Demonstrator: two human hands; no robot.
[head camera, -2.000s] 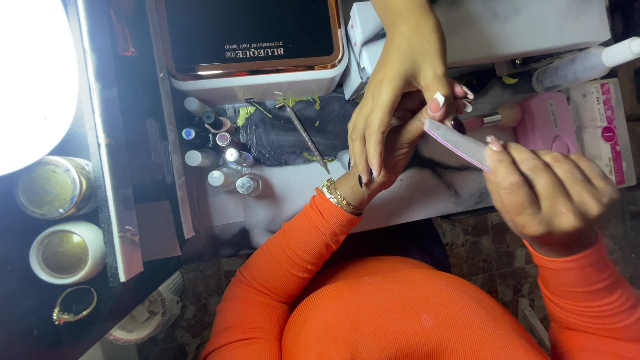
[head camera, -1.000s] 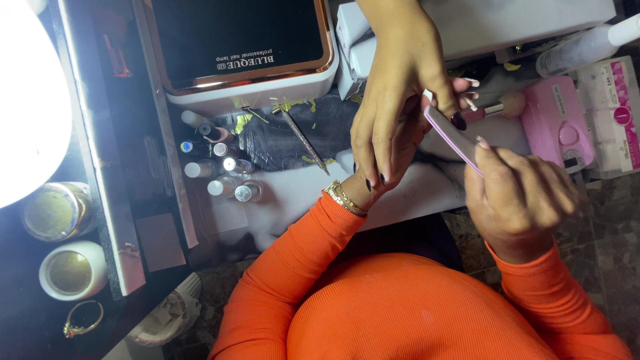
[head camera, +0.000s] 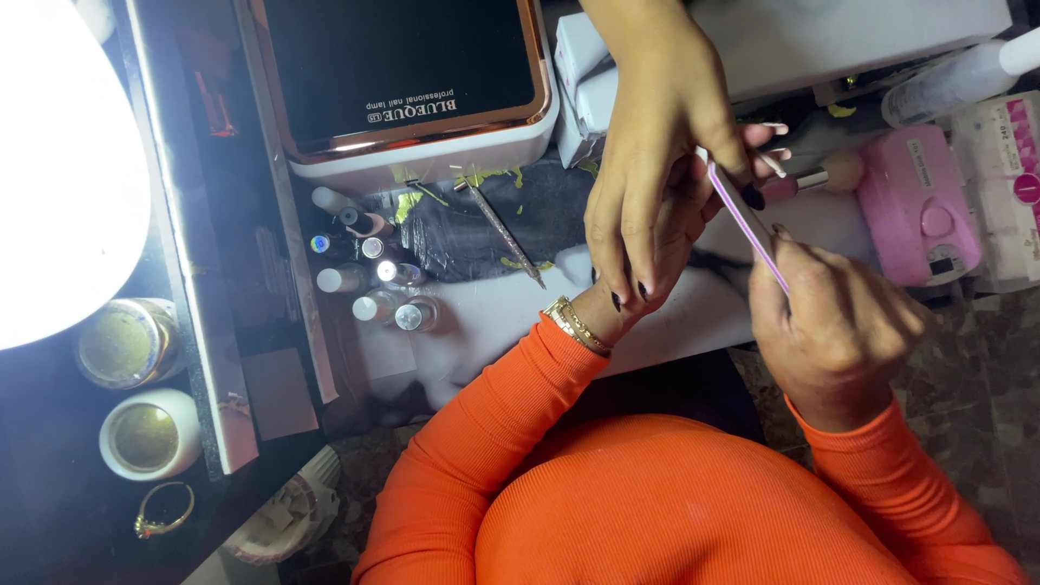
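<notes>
My left hand (head camera: 678, 231), with gold bracelets at its wrist, lies under another person's hand (head camera: 654, 138) and holds that hand's fingers; most of my palm is hidden. The other person's nails are dark. Between the fingers of my right hand (head camera: 833, 325) is a nail file (head camera: 751, 223) with a pink-purple edge. The tip of the file is at the other person's fingertips, close to the thumb. Whether it touches a nail, I cannot tell. A brush (head camera: 825, 179) with a metal ferrule lies behind these fingers.
A nail lamp (head camera: 422, 154) stands at the back. Several small bottles (head camera: 341, 279) and a glittery pen-like tool (head camera: 508, 236) are on the table. At right are a pink device (head camera: 918, 207), a clear bottle (head camera: 946, 85) and a plastic case (head camera: 1007, 179). Two jars (head camera: 150, 435) and a ring (head camera: 164, 510) sit left.
The file in my right hand stands at a steeper slant than two seconds ago. My left hand still holds the other person's hand. The view has shifted slightly.
</notes>
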